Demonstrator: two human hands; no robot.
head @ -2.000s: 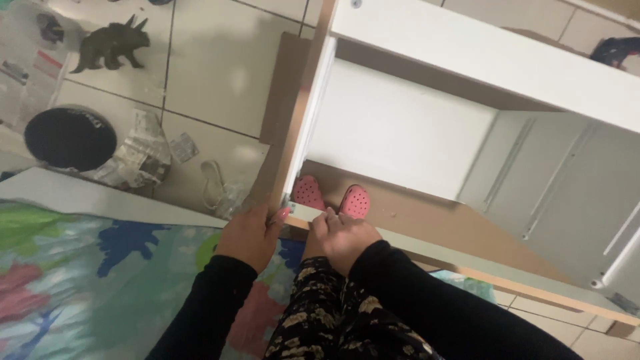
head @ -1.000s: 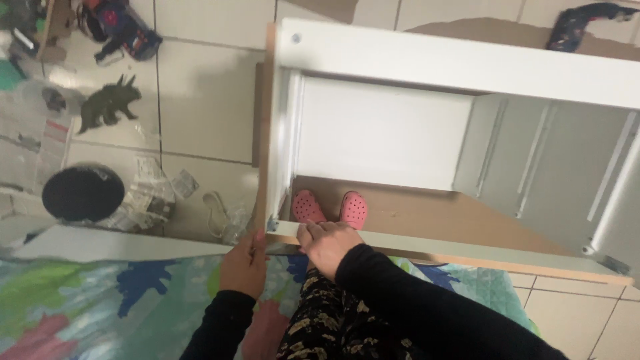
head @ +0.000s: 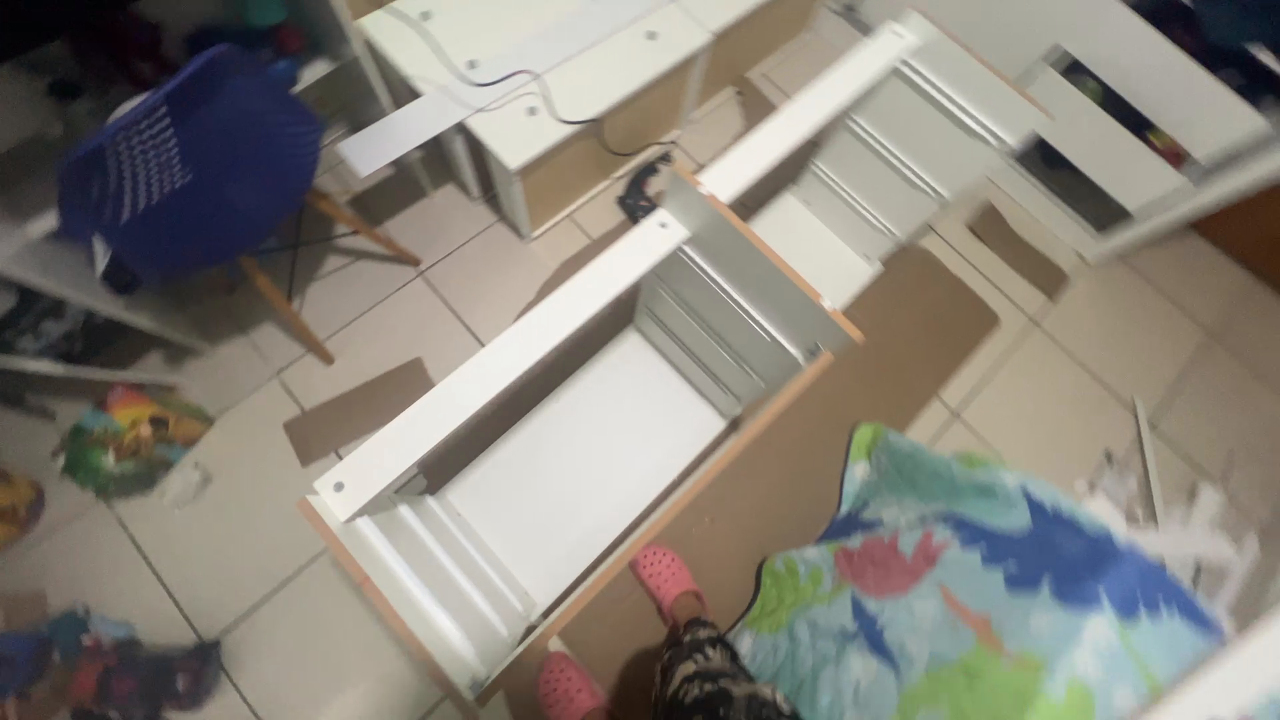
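Observation:
Neither my left hand nor my right hand shows in the head view. In the middle a white furniture frame with wood-coloured edges lies on the floor, with drawer rails on its inner end walls and a white panel inside. A second white frame with rails stands beyond it at the upper right. My pink clogs are beside the near long edge of the first frame, one of them close to its near corner.
A blue chair with wooden legs stands upper left. White furniture with a cable is at the top. Cardboard lies on the tiles. A dinosaur-print blanket is lower right. Toys and clothes-like items lie at the left.
Both hands were on the frame's near edge and corner in the earlier frames; now they are out of view. The view has swung widely to show more of the room.

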